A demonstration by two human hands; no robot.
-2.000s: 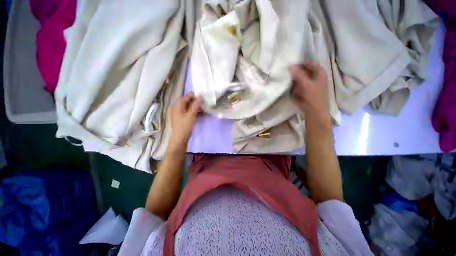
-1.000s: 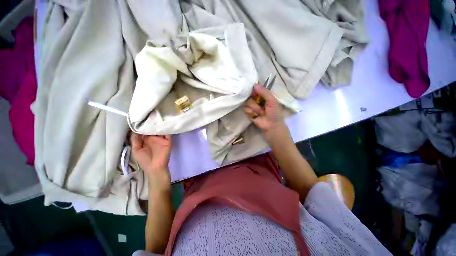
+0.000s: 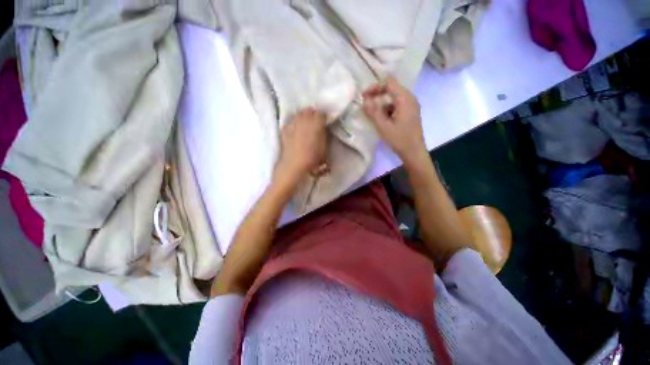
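Cream trousers [image 3: 285, 53] lie on the white table in front of me, their near end bunched at the table's front edge. My left hand [image 3: 304, 139] is closed on the bunched cloth, knuckles up. A small gold-brown metal trim [image 3: 318, 170] shows just below it. My right hand [image 3: 388, 107] is at the right side of the same cloth, fingers bent and pinched at its edge; it is blurred. Thin snips [image 3: 347, 114] seem to show between the hands, mostly hidden and blurred.
A heap of cream trousers [image 3: 107, 135] with a white loop [image 3: 162, 222] covers the table's left. A magenta garment [image 3: 563, 36] lies at the far right. A pale grey bin [image 3: 25, 274] stands at the left. A round stool [image 3: 488, 232] and bagged cloth [image 3: 595, 214] are below right.
The open waistband piece in both hands is no longer seen in front. My left hand has moved right and up onto the bunched cloth; my right hand has moved slightly up and right. The view has shifted.
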